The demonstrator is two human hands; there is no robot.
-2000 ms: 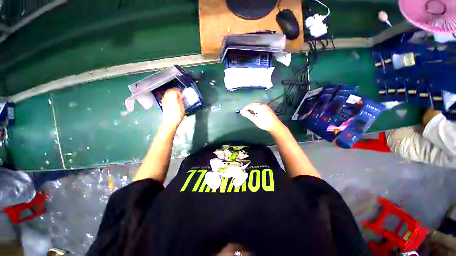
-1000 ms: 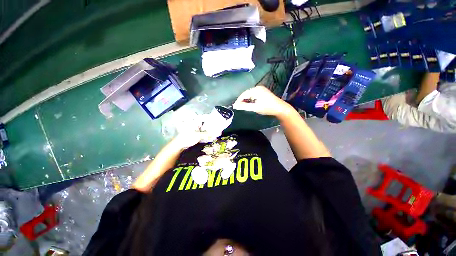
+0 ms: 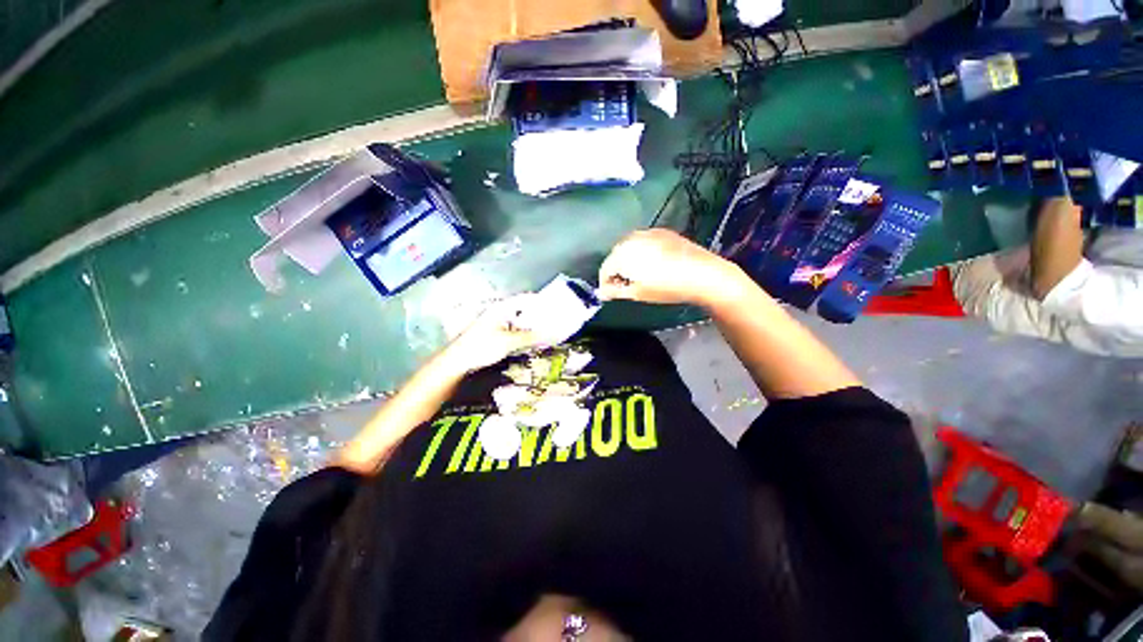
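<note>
My left hand (image 3: 501, 324) holds a small keypad phone (image 3: 557, 310) in a white sleeve just in front of my shirt, above the bench's near edge; a dark end shows at its right. My right hand (image 3: 658, 266) has its fingers bunched against that dark end; whether they pinch something small is hidden. An open carton (image 3: 301, 220) with pale flaps stands tilted on the bench at the left, with blue retail boxes (image 3: 407, 248) in it. A second open carton (image 3: 570, 57) at the back holds dark blue boxes, with a white sheet (image 3: 577, 159) at its front.
Black cables (image 3: 708, 163) lie right of the back carton. Fanned printed blue boxes (image 3: 821, 238) lie further right. More blue boxes (image 3: 1003, 163) and another person's arm (image 3: 1057, 251) are at the far right. A mouse (image 3: 683, 15) sits on brown board (image 3: 464, 50). Red stools (image 3: 1003, 495) stand on the floor.
My left hand came out of the left carton and now holds the white-sleeved phone near my body. My right hand has moved in to meet the phone's dark end. The view has shifted.
</note>
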